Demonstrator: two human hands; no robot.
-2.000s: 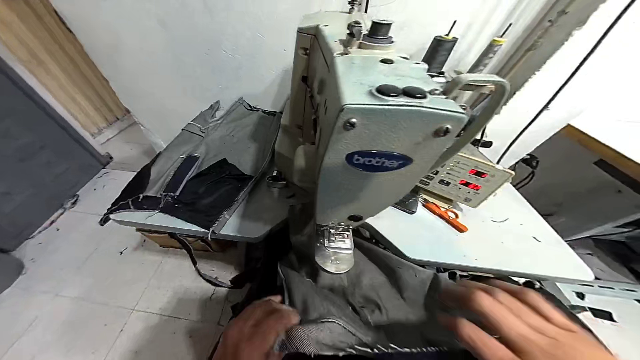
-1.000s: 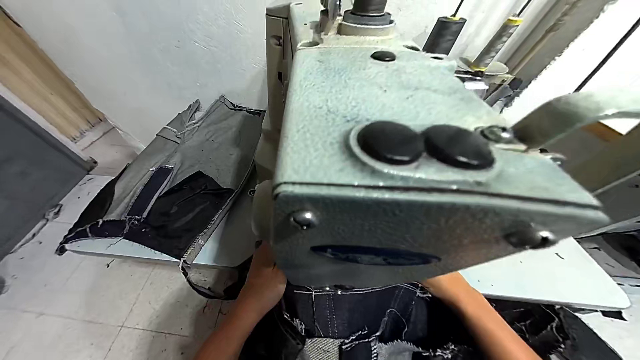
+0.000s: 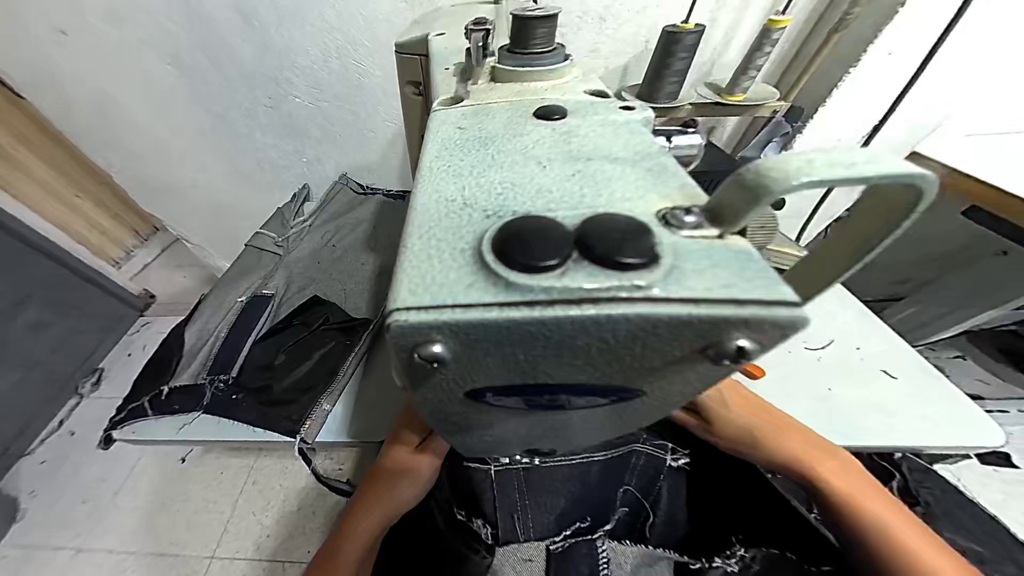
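Observation:
The pale green head of an industrial sewing machine (image 3: 576,192) fills the middle of the view and hides the needle area. Below it lies a dark denim garment (image 3: 576,496) with white stitching and frayed edges. My left hand (image 3: 416,448) is at the garment's left side, its fingers partly behind the machine head. At the right side, my right hand (image 3: 712,412) reaches under the head, touching dark cloth, its fingertips mostly hidden. How firmly either hand grips the cloth is not visible.
Another grey and black garment piece (image 3: 312,264) lies on the left of the white machine table (image 3: 864,384). Thread cones (image 3: 674,64) stand behind the head, and a metal handle (image 3: 856,176) juts out at right. An orange-handled tool (image 3: 752,371) shows partly.
Two seconds ago both hands lay on cloth in front of the machine; now they reach in on both sides of its head. The garment shows a stitched, frayed part. The view has moved closer over the head.

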